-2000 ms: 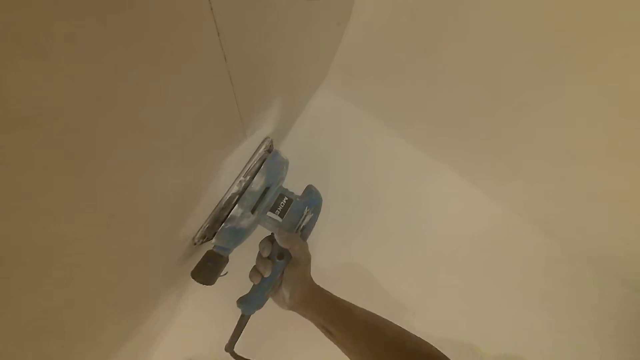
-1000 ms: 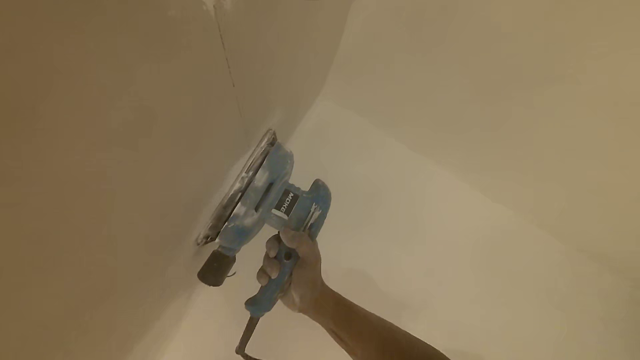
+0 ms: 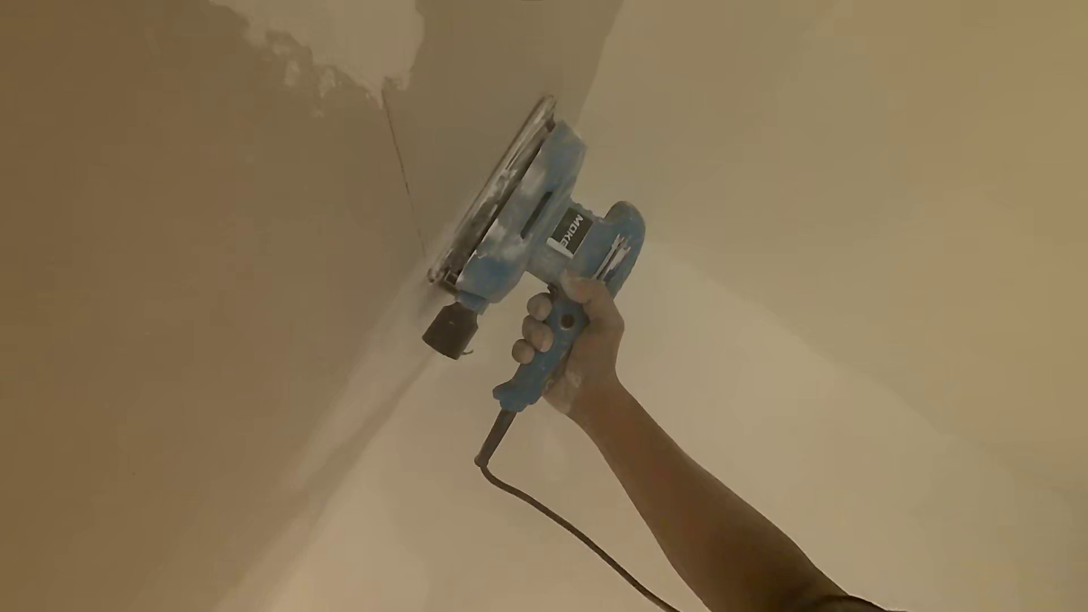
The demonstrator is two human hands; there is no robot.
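My right hand [image 3: 586,340] comes in from the lower right, its fingers and thumb wrapped around the blue handle of a dusty power sander [image 3: 552,229]. The sander's round pad [image 3: 497,195] is tilted, its face toward the darker wall surface [image 3: 212,255] on the left, close to the corner; whether it touches all along cannot be told. A black dust-port fitting [image 3: 450,330] sticks out below the pad. From the handle's end a power cord [image 3: 578,535] trails down to the lower right. My left hand is not in view.
A pale, ragged-edged patch of filler [image 3: 348,38] lies at the top left, with a thin dark crack line [image 3: 399,166] running down from it. The adjoining lighter surface [image 3: 807,255] spreads to the right of the corner.
My right hand and the sander have moved up along the surface, beside the crack line. The view has shifted too, showing more of the pale patch and the cord.
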